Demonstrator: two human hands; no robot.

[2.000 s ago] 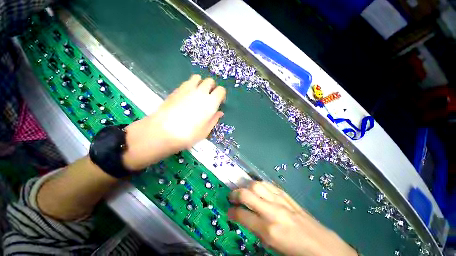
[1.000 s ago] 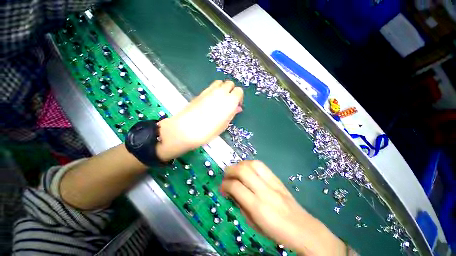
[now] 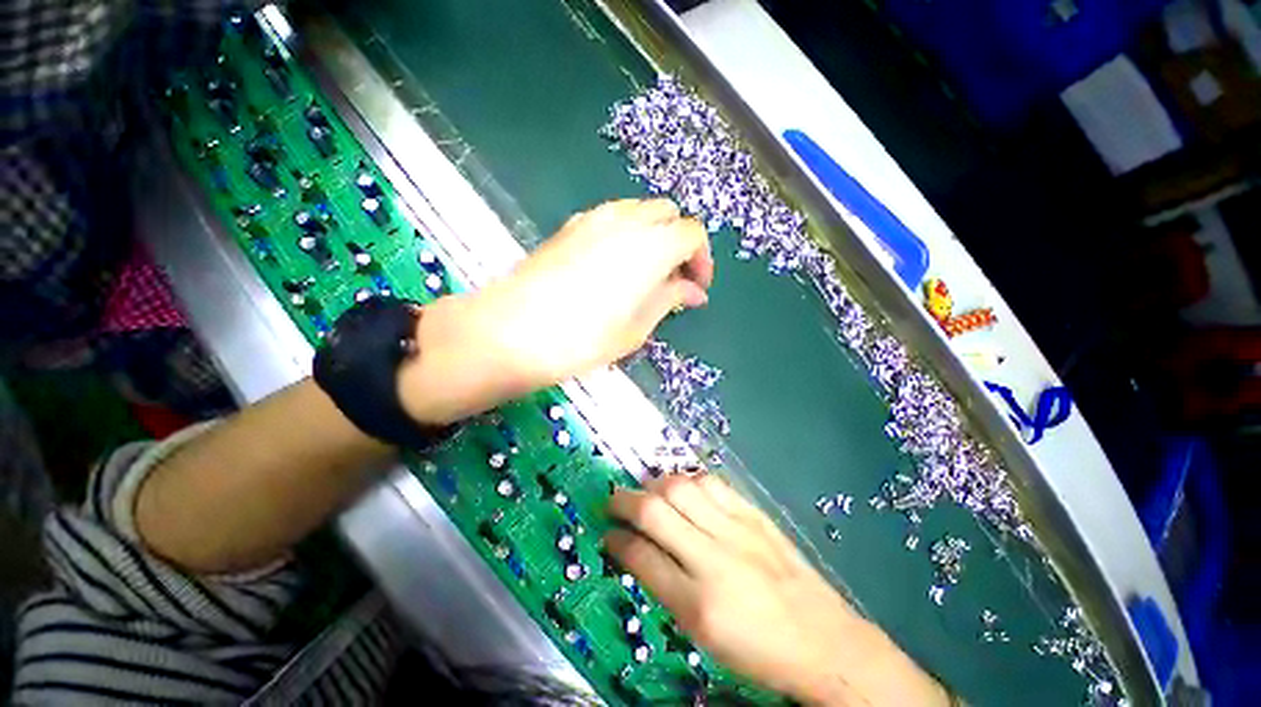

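My left hand (image 3: 567, 297), with a black watch on its wrist, is over the inner rail and trough, its fingers bent down above the dark green surface. Whether it pinches a part is hidden. My right hand (image 3: 740, 587) lies over the inner rail, its curled fingertips at the edge of the green circuit boards (image 3: 477, 483); I cannot see anything in its fingers. Small silver metal parts (image 3: 685, 387) lie in a cluster between my hands, some on the rail. A long heap of silver parts (image 3: 719, 173) runs along the trough's far side.
A metal rail (image 3: 415, 546) borders the boards on the near side. Beyond the trough, a white shelf (image 3: 885, 152) holds a blue tray (image 3: 860, 207), a yellow and orange charm (image 3: 943, 301) and a blue lanyard (image 3: 1037, 410). A person's checked clothing (image 3: 62, 152) shows at upper left.
The view has shifted, so the trough and shelf sit farther right in the picture. My left hand has stayed above the trough near the small cluster, and my right hand beside the boards.
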